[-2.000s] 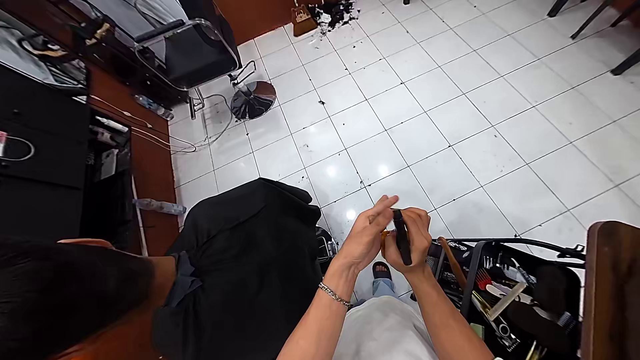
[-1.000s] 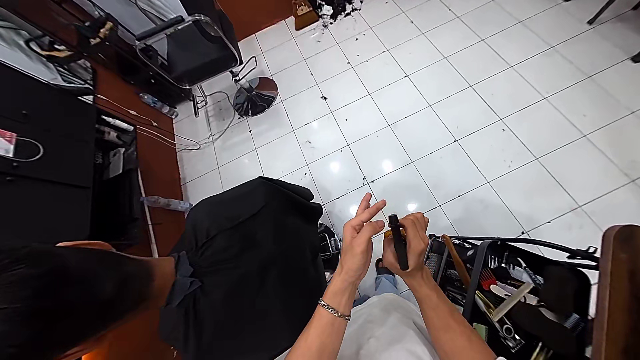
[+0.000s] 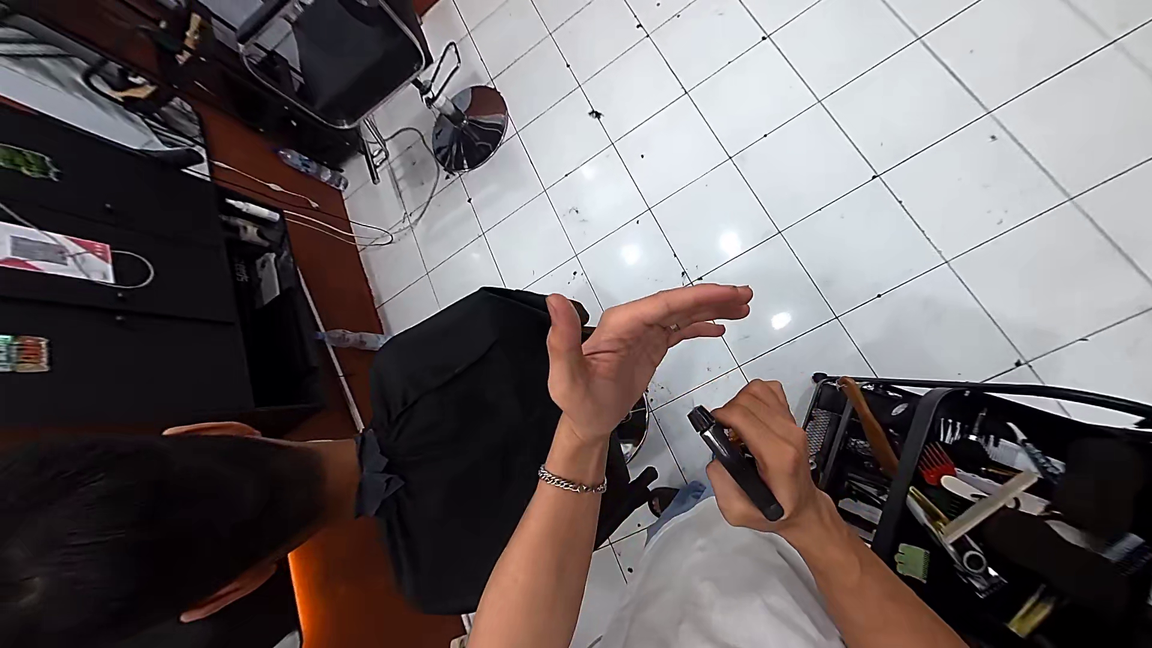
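My left hand [image 3: 621, 360] is raised with the palm flat and the thumb apart, holding nothing; a chain bracelet [image 3: 572, 481] circles its wrist. To its right, my right hand [image 3: 760, 450] is closed around a slim black handheld tool [image 3: 736, 463]; its exact kind cannot be told. A seated person [image 3: 153, 531] with dark hair is at the lower left, covered by a black barber's cape [image 3: 486, 387] with a dark strip around the neck. My left hand is above the cape's right edge in the picture.
A black cart [image 3: 940, 396] at the right holds combs, a red pick [image 3: 936, 463], a clipper guard [image 3: 912, 562] and other tools. A salon chair [image 3: 342, 63] stands at the upper left near cables. Plastic bottles [image 3: 351, 339] lie beside the black cabinet [image 3: 162, 333]. Hair bits dot the tiled floor.
My left hand has opened out flat and moved away from the right hand, where it was close to the black tool two seconds ago. The right hand still grips the tool.
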